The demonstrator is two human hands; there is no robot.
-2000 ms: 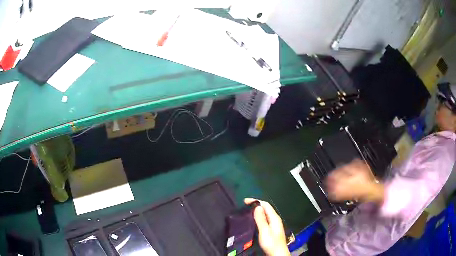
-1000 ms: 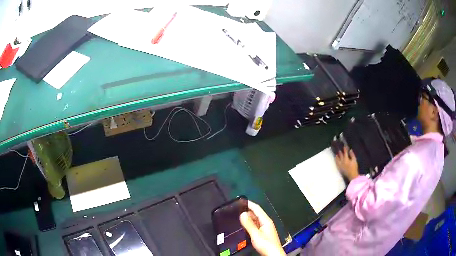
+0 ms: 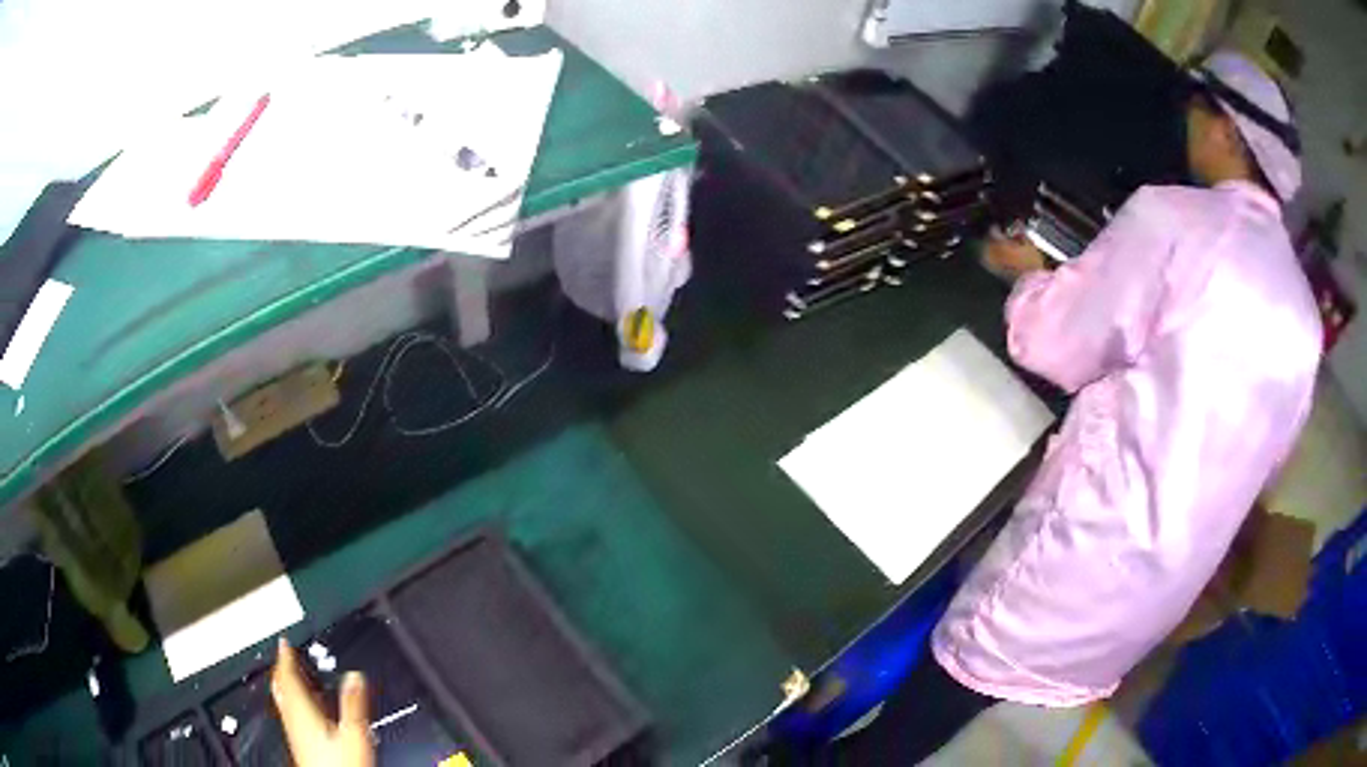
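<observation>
A black phone tray [image 3: 502, 644] lies at the bottom, cut off by the lower edge. Its rightmost slot is empty. In the slot beside it lies a dark phone [image 3: 408, 737] with a pale line and an orange corner patch on its screen. What appears to be my left hand [image 3: 321, 704] is over the phone's left side, thumb and finger apart, not visibly gripping anything. Whether it touches the phone is unclear. Small white spots show on dark slabs further left. My right hand is not in view.
A green shelf [image 3: 180, 322] overhangs at upper left with paper and a red pen. A tan-white card [image 3: 225, 596] lies behind the tray. Stacked trays [image 3: 855, 165] stand at the back. A white sheet [image 3: 918, 454] and a person in pink [image 3: 1154, 435] are at right.
The view has shifted right. The hand that held a phone upright at the tray's right side is gone; a hand now shows further left. The neighbour has moved back, toward the stacked trays.
</observation>
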